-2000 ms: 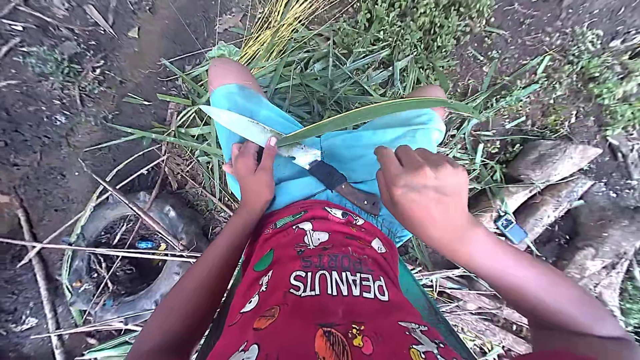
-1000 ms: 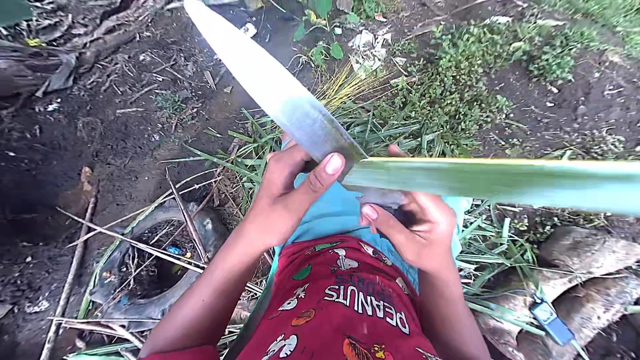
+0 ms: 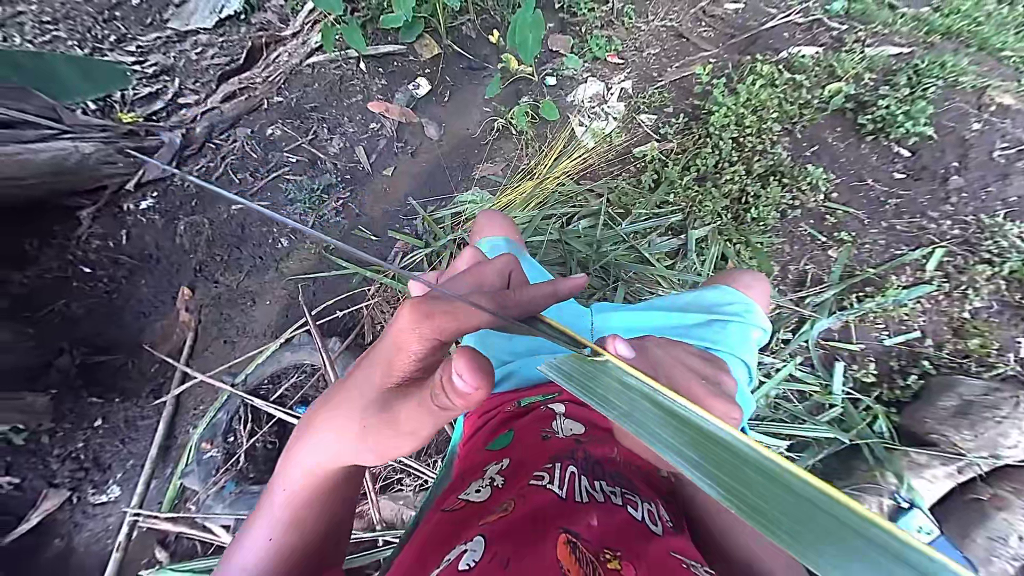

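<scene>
My left hand (image 3: 424, 352) is at the centre, thumb raised apart and index finger stretched out. Its fingers touch the long knife blade (image 3: 272, 214), seen almost edge-on and pointing to the upper left. My right hand (image 3: 688, 372) is closed over my lap, its thumb by the blade's base; the knife handle is hidden. A long green leaf strip (image 3: 720, 456) with a yellow midrib runs from the blade's base to the lower right, in front of my right hand. Whether my right fingers also hold the leaf is unclear.
Cut green leaf pieces (image 3: 632, 248) and thin yellow strips (image 3: 552, 172) lie beyond my knees. An old tyre (image 3: 232, 424) with sticks around it lies at left. Thick logs (image 3: 960, 424) and a small device (image 3: 920, 524) are at right, a fallen trunk (image 3: 64, 164) at upper left.
The blade has turned from showing its broad face to nearly edge-on. My left thumb has lifted off. The leaf strip now slants down to the right instead of lying almost level.
</scene>
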